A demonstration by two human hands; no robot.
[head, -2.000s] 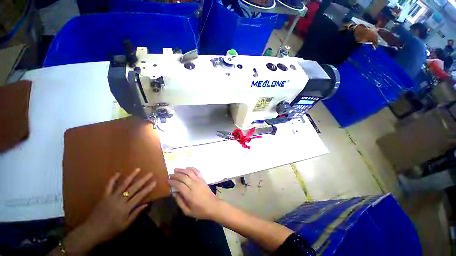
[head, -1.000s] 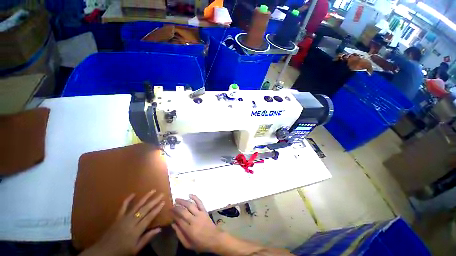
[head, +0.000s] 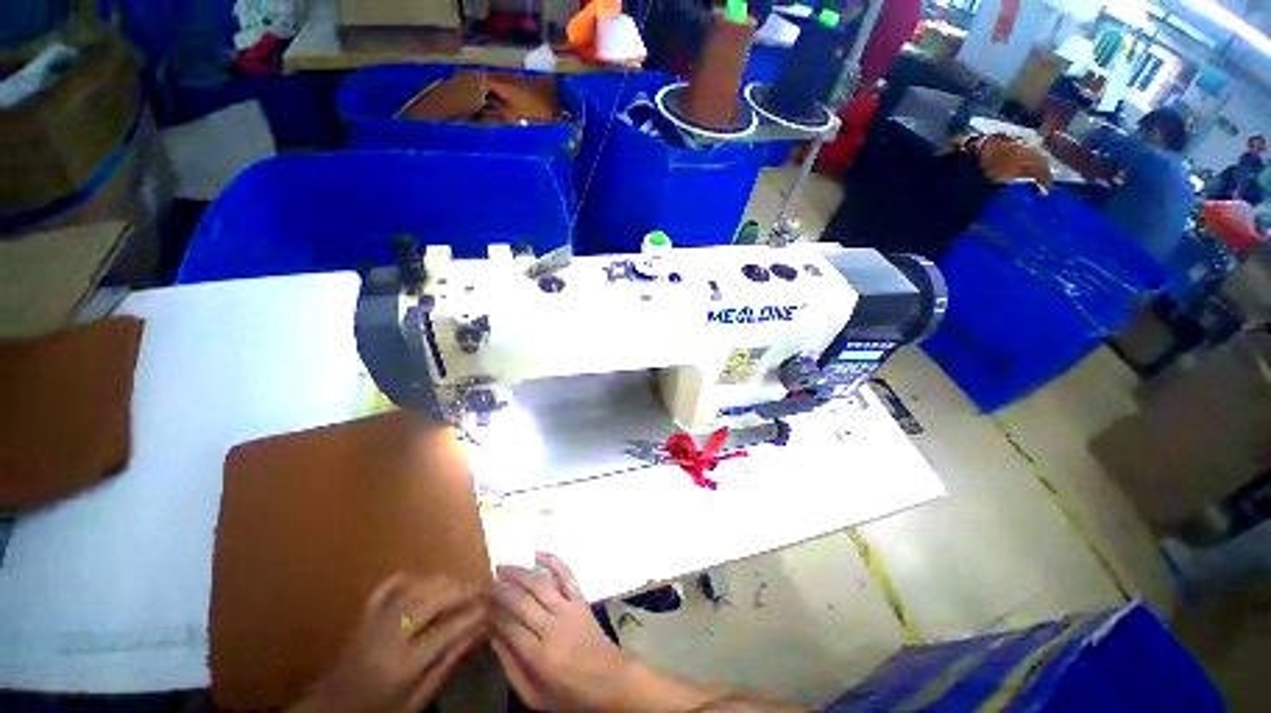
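Observation:
A brown panel (head: 328, 515) lies flat on the white table, its upper right corner at the lit needle area under the sewing machine's (head: 599, 314) left head. My left hand (head: 404, 638) is on the panel's lower right part, fingers together and bent. My right hand (head: 558, 634) is at the panel's lower right edge, its fingertips touching or almost touching my left fingers. The fingers seem to pinch the panel's edge; the exact grip is hidden. Snips with red ribbon (head: 701, 457) lie below the machine arm.
Another brown panel (head: 63, 411) lies at the table's (head: 167, 557) far left. Blue bins (head: 376, 209) stand behind the machine, with thread cones (head: 719, 70) above. A striped blue bag or bin (head: 1031, 676) is at the lower right. A person (head: 1154, 174) is in the right background.
My left hand has gone from spread flat on the panel to fingers drawn together, and has moved right to meet my right hand. The camera view has tilted up since the first frame.

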